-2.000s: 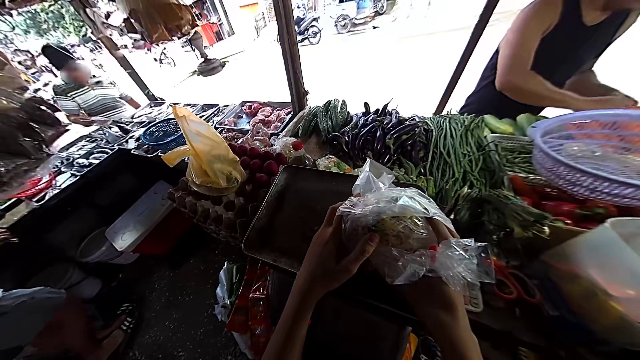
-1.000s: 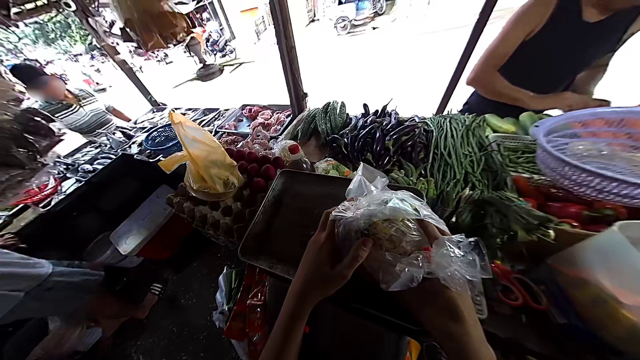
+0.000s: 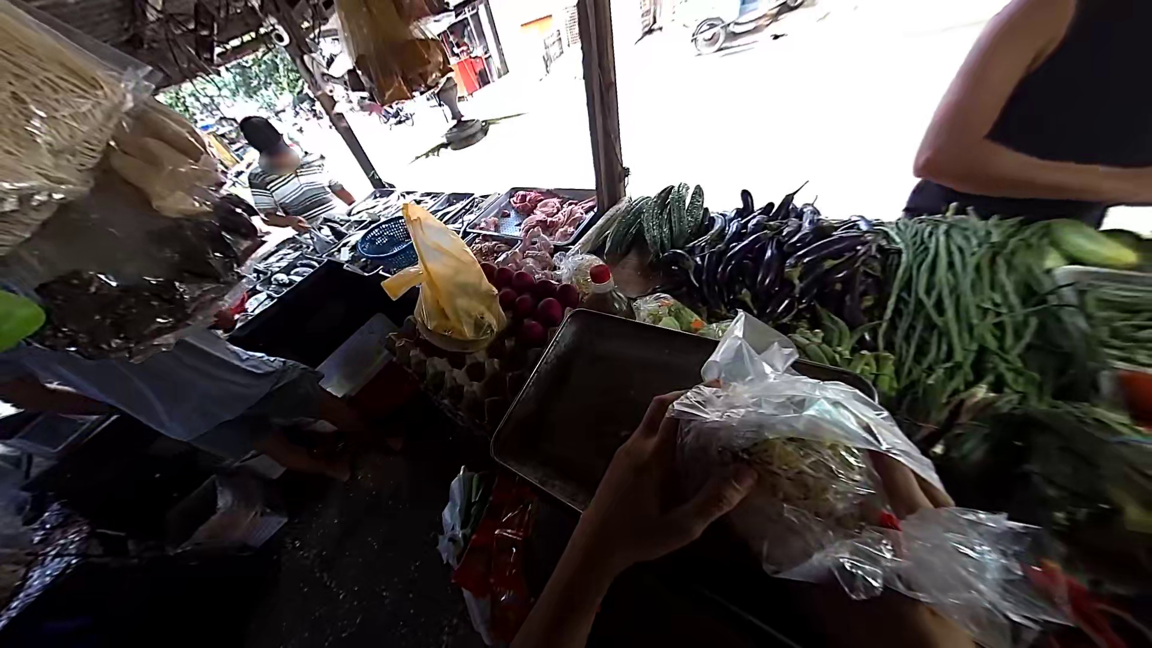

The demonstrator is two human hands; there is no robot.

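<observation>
A clear plastic bag of pale, shredded-looking food (image 3: 810,468) rests between my two hands, right of centre. My left hand (image 3: 652,481) holds its left side, with the thumb pressed on the plastic. My right hand (image 3: 900,504) is around its far right side, partly hidden behind the crinkled plastic. The bag's top stands up loose, and a twisted end with a bit of red sticks out to the lower right. Under and behind the bag lies a dark rectangular metal tray (image 3: 585,396).
Eggplants (image 3: 783,252), bitter melons (image 3: 670,220) and long beans (image 3: 963,297) lie beyond the tray. To its left are egg trays (image 3: 459,378), a yellow plastic bag (image 3: 445,279) and a red-capped bottle (image 3: 607,292). A wooden post (image 3: 601,108) rises behind. People stand at left and right; filled bags hang upper left.
The view has turned left, bringing hanging bags into sight. Both hands still hold the clear bag. A person at the left, partly in view a second ago, now leans farther into view.
</observation>
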